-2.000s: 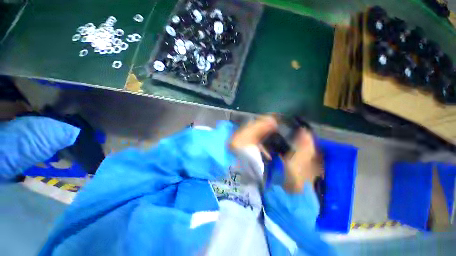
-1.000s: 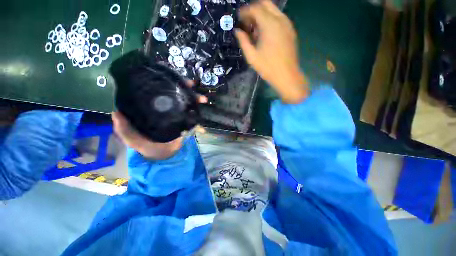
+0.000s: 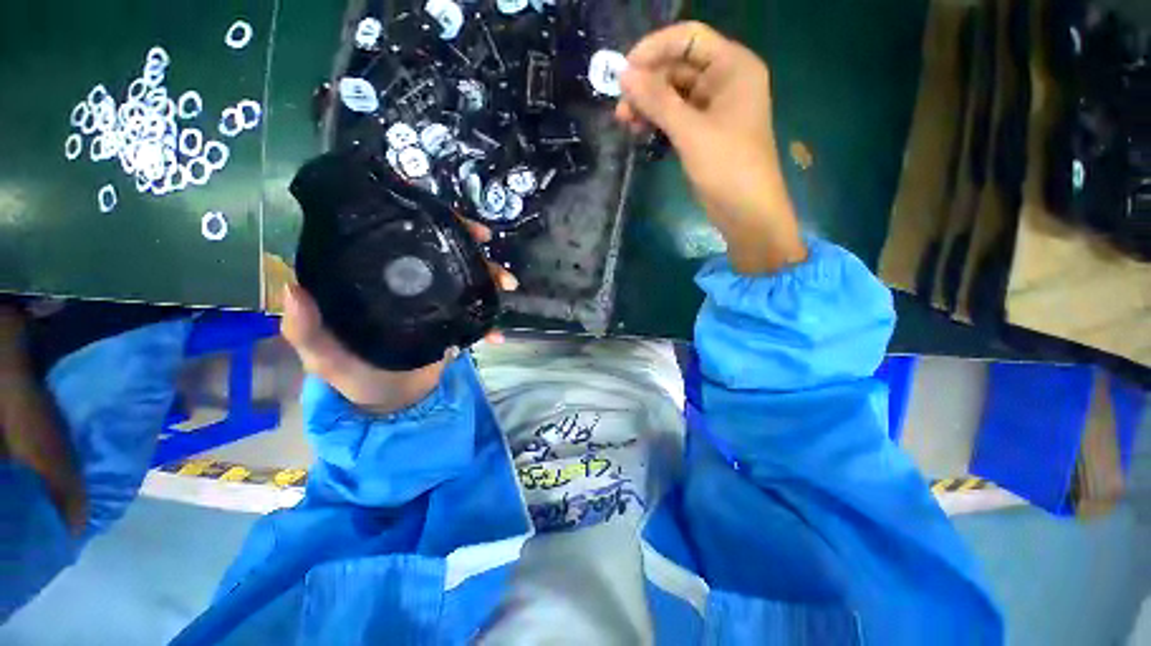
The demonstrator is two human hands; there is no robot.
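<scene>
My left hand [image 3: 360, 366] holds a glossy black plastic housing [image 3: 366, 316] from below, with a pale round spot at its centre. My right hand [image 3: 713, 120] pinches a white-faced disc part [image 3: 607, 72] between thumb and fingertips over the right side of the parts tray. The dark tray [image 3: 581, 252] holds a heap of discs with white faces and thin black parts. The housing is in front of the tray's near left corner and hides part of it.
Loose white rings [image 3: 152, 145] lie piled on the green bench [image 3: 76, 246] at left. Cardboard sheets [image 3: 940, 164] and black housings [image 3: 1111, 152] are at right. A neighbouring person's arm [image 3: 38, 429] shows at far left. Blue crates [image 3: 1029, 423] stand below the bench.
The hands were together over the bench's front edge, then parted. My right hand reached into the tray and now holds a disc farther right. My left hand has kept the housing.
</scene>
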